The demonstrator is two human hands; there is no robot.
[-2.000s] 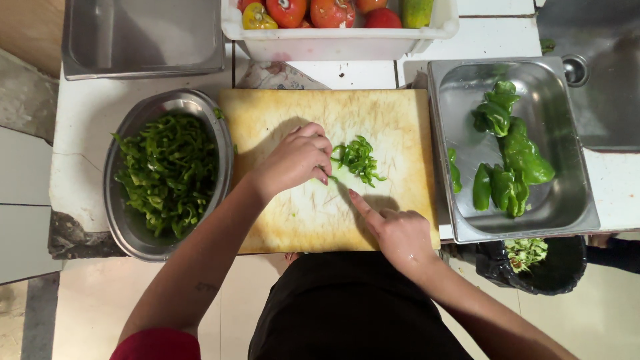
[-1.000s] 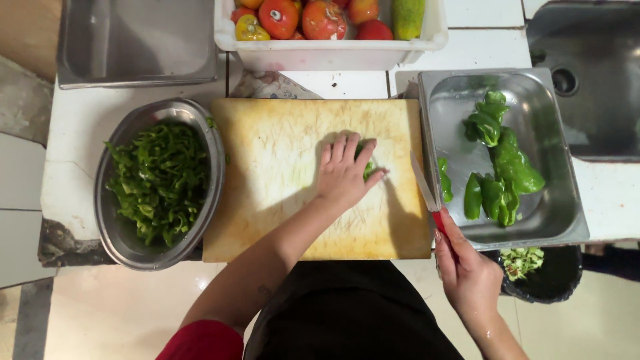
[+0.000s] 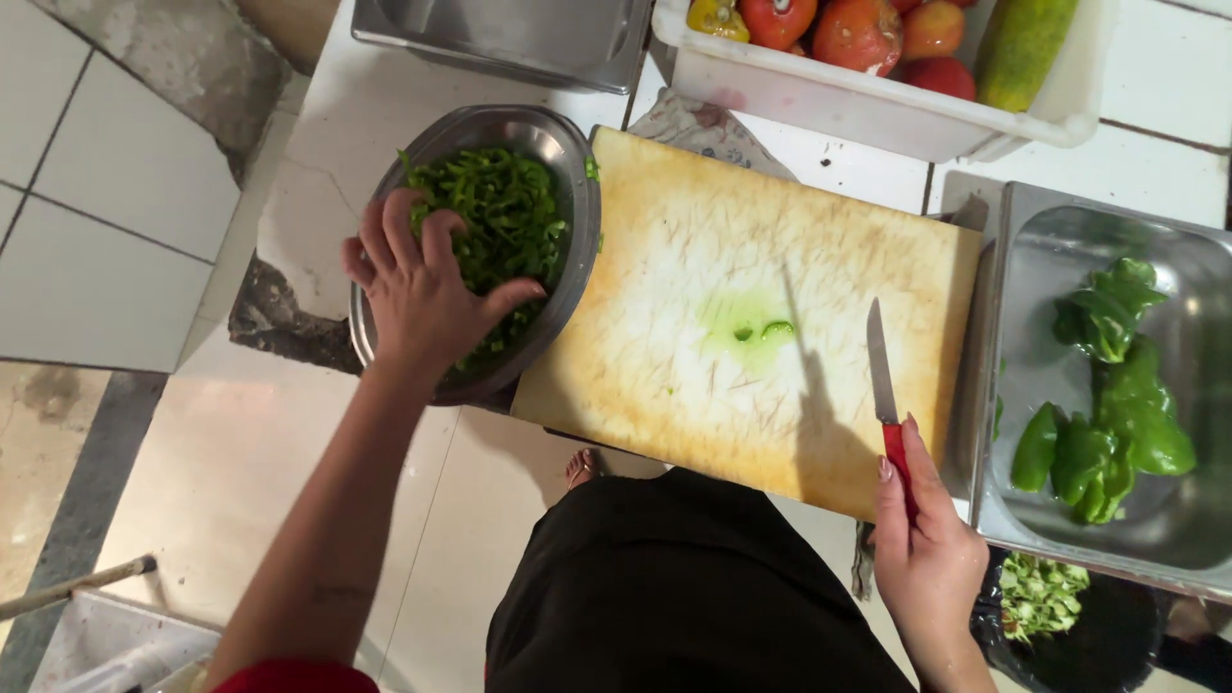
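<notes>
My left hand (image 3: 423,289) is over the oval metal bowl (image 3: 580,260), fingers spread against the sliced green peppers (image 3: 515,217) in it; whether it grips any is unclear. My right hand (image 3: 924,549) holds a knife (image 3: 882,371) by its red handle, blade pointing away from me above the right part of the worn cutting board (image 3: 654,221). Two small green pepper scraps (image 3: 777,330) and a wet green stain are on the board. Larger green pepper pieces (image 3: 1145,404) rest in the steel pan (image 3: 991,385) at the right.
A white plastic bin (image 3: 818,106) of tomatoes and a long green-yellow vegetable (image 3: 1025,48) stands behind the board, beside a cloth (image 3: 712,135). An empty-looking steel pan (image 3: 520,48) is at the back left. Below the right pan, a black-lined bin (image 3: 1107,635) holds pale green trimmings (image 3: 1039,597).
My left hand has moved left from the board to the bowl. The cut pepper pile seen on the board two seconds ago is off it. The knife stays in my right hand; the view has turned.
</notes>
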